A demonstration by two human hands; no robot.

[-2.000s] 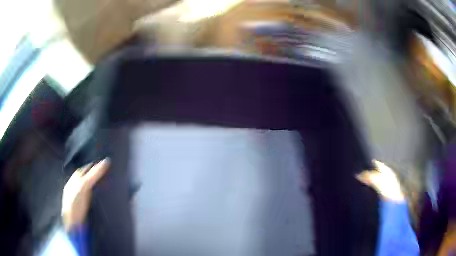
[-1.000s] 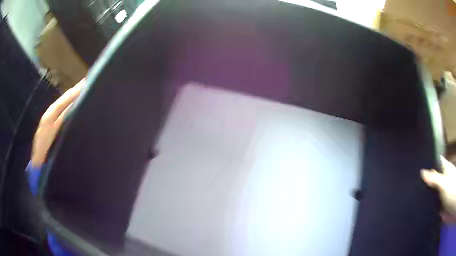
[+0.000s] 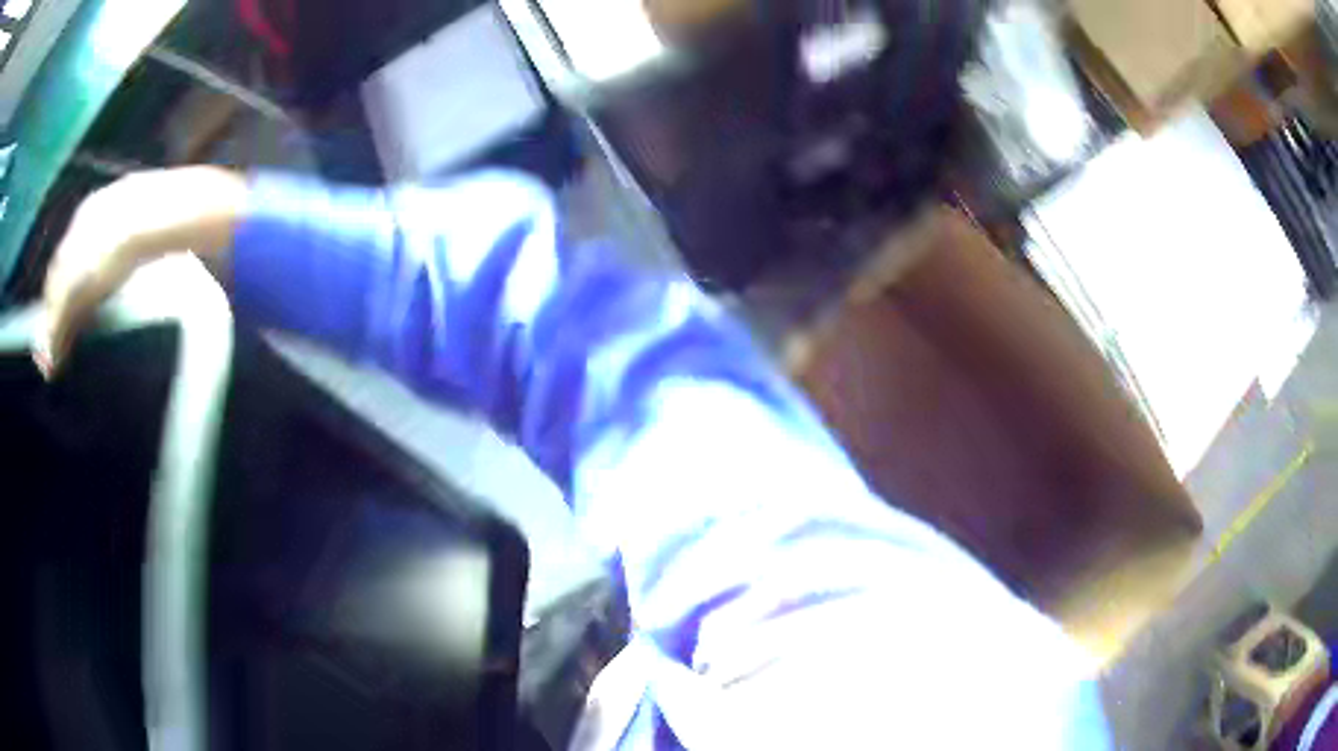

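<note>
My right hand (image 3: 140, 235) is at the upper left, at the end of a blue sleeve that runs across the view from the lower right. Its fingers curl over the pale rim of a large black bin (image 3: 179, 499). The bin is cut off by the left and bottom edges, and only part of its dark inside shows. My left hand is out of the picture.
An open brown carton (image 3: 1013, 426) stands right of my arm. A white sheet or panel (image 3: 1189, 279) lies beyond it. Stacked cartons (image 3: 1159, 59) are at the upper right, dark blurred items at top centre. A beige openwork block (image 3: 1269, 675) stands at the lower right.
The view has swung to the right. The bin has moved from the centre to the left edge, and its white bottom sheet is mostly out of sight. My left hand has left the picture.
</note>
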